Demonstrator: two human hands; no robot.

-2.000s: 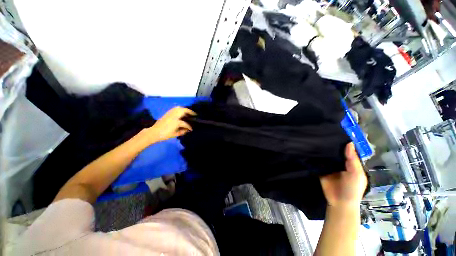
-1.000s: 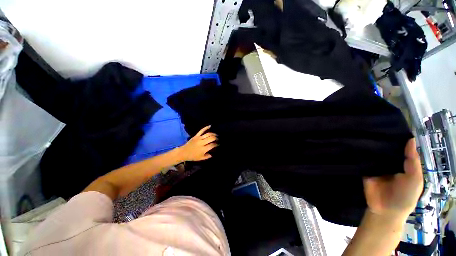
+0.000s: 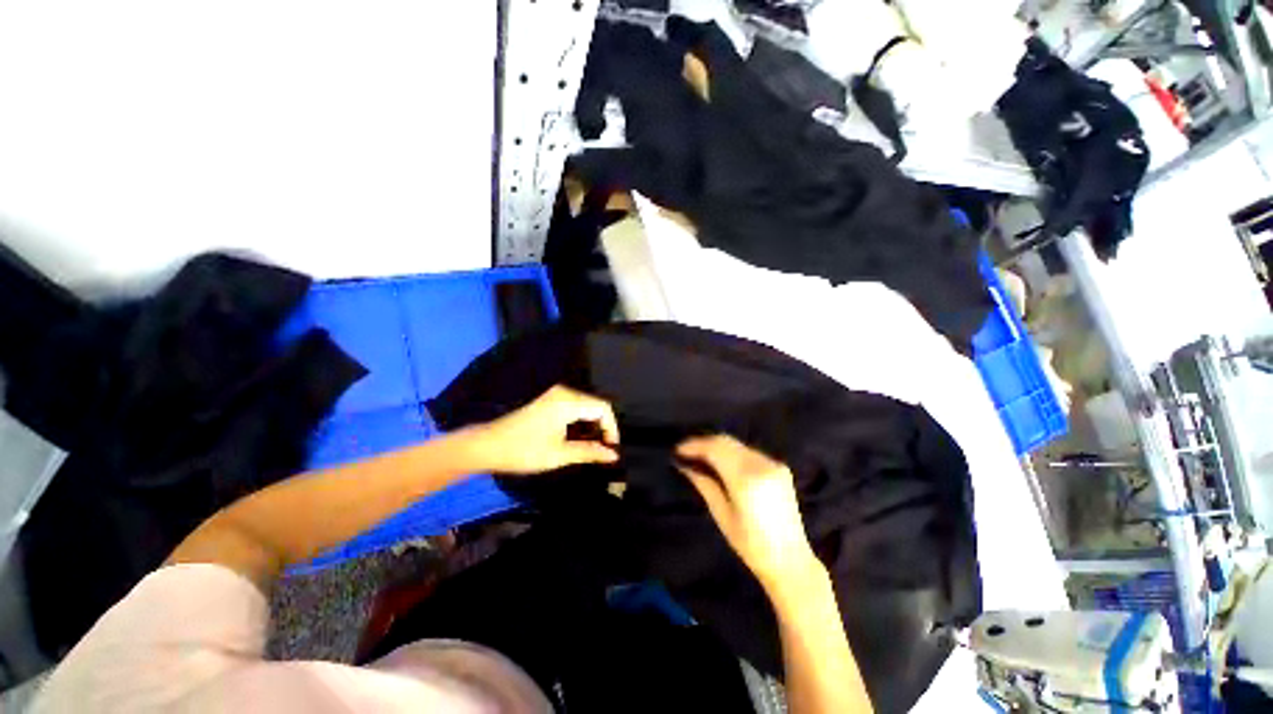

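A black garment lies over the white table, my lap and the edge of the blue crate. My left hand is at the garment's left part, its fingertips pinching the black cloth. My right hand is just to the right of it, fingers bent and pointing towards my left hand, on the same cloth. Whether the right fingertips pinch the cloth is hard to tell. A small pale spot shows on the cloth just below my left hand.
A blue crate with black cloth is at the left. A perforated metal post stands behind it. More black garments lie at the back of the white table. The machine head is lower right, another blue crate behind.
The garment was stretched wide between both hands and now lies lower and looser. My right hand has moved left, close to my left hand. The machine head has come into view at lower right.
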